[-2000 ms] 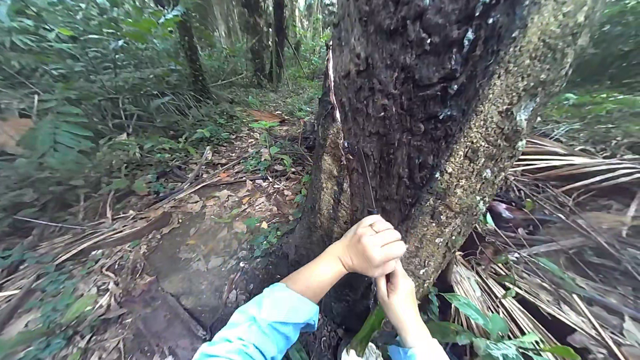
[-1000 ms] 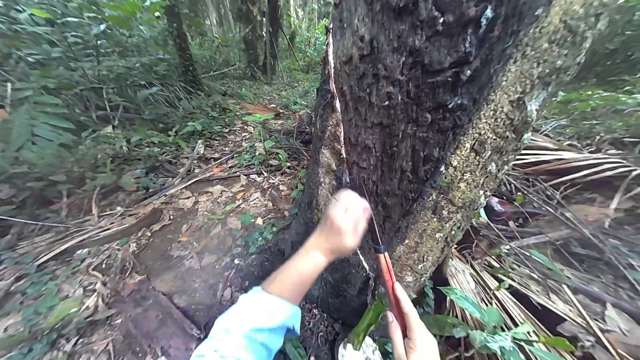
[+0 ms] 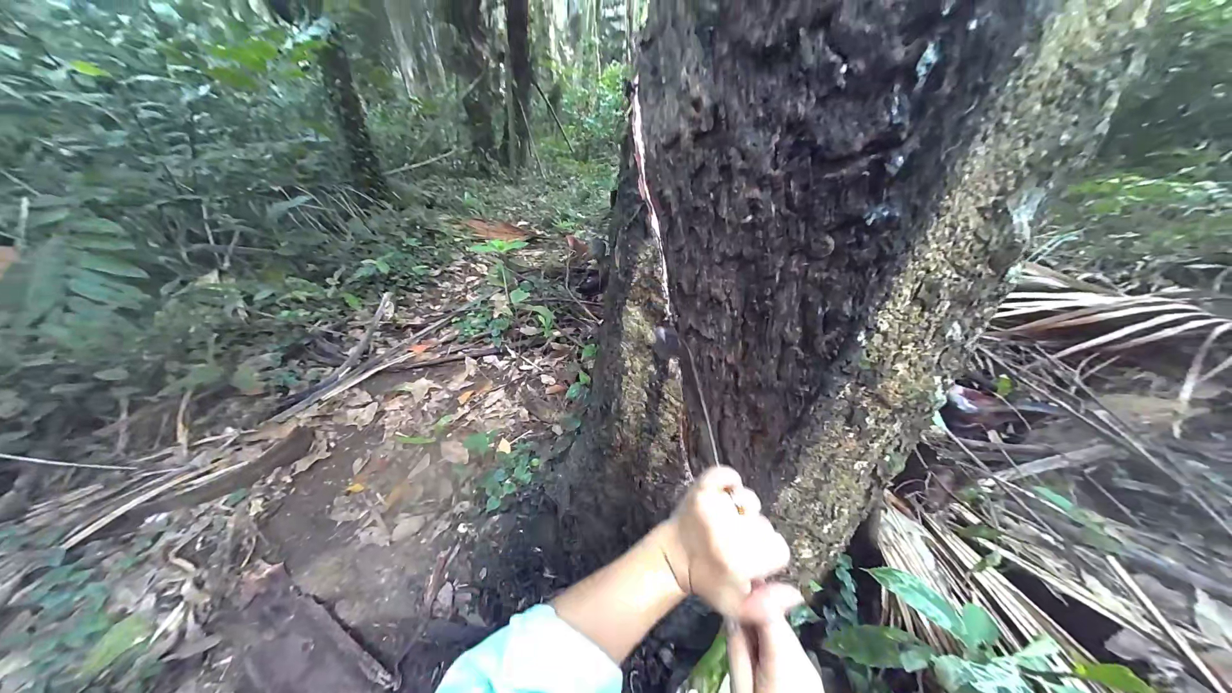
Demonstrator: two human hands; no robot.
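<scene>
Low at the trunk, my left hand [image 3: 730, 541] is closed around the upper handle of a thin-shafted hand tool [image 3: 705, 404]. My right hand [image 3: 775, 640] grips the same handle just below, against the left. The slim metal shaft slants up and left over the bark; its tip, near a dark blurred spot, is unclear. The handle is mostly hidden by my fingers. A narrow pale-pink cut [image 3: 647, 192] runs down the left edge of the large dark-barked tree trunk [image 3: 789, 221]. A light blue sleeve covers my left forearm partway.
A lighter, rough buttress [image 3: 895, 385] slopes down the trunk's right side. Dry palm fronds [image 3: 962, 577] and green leaves [image 3: 919, 599] lie at lower right. Leaf litter [image 3: 414, 404] and sticks cover the ground at left, with undergrowth [image 3: 164, 231] behind.
One second ago my left hand was higher and apart from the right, with the tool's red handle showing between them. Now it is lower, against my right hand, covering most of that handle.
</scene>
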